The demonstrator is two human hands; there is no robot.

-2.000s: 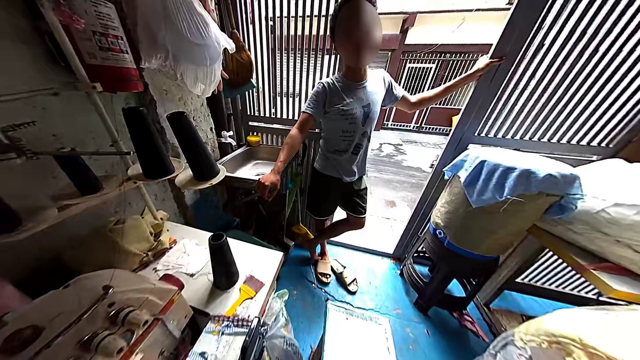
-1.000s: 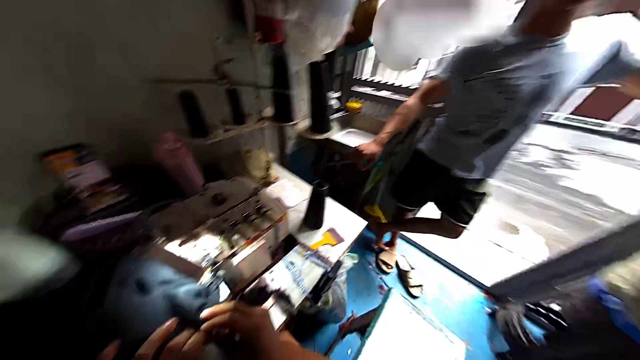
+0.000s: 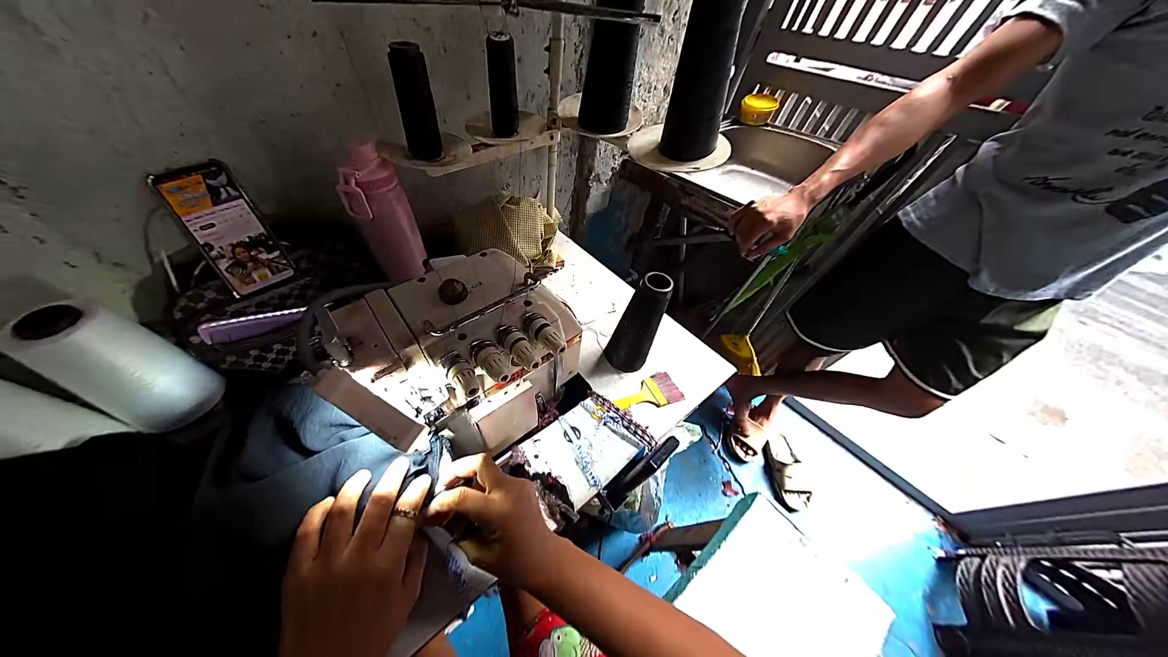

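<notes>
An overlock sewing machine (image 3: 456, 338) stands on a white table, with several tension dials on its front. Blue-grey fabric (image 3: 319, 447) lies bunched at its left and reaches under the presser foot area. My left hand (image 3: 360, 557) rests on the fabric's near edge, fingers extended, a ring on one finger. Right beside it, my right hand (image 3: 488, 516) pinches the fabric edge between thumb and fingers, close to the machine's front. A black thread cone (image 3: 641, 321) and a yellow-handled brush (image 3: 655, 391) are on the table right of the machine.
Thread cones (image 3: 415, 100) stand on holders behind the machine. A phone (image 3: 222, 228) leans near a pink bottle (image 3: 383, 214). White rolls (image 3: 119, 365) lie at left. Another person (image 3: 1031, 173) stands at right beside a sink (image 3: 776, 160); sandals (image 3: 787, 470) are on the blue floor.
The view has turned left and down from the doorway to the sewing machine. My hands, at the lower edge one second ago, now show fully at the fabric.
</notes>
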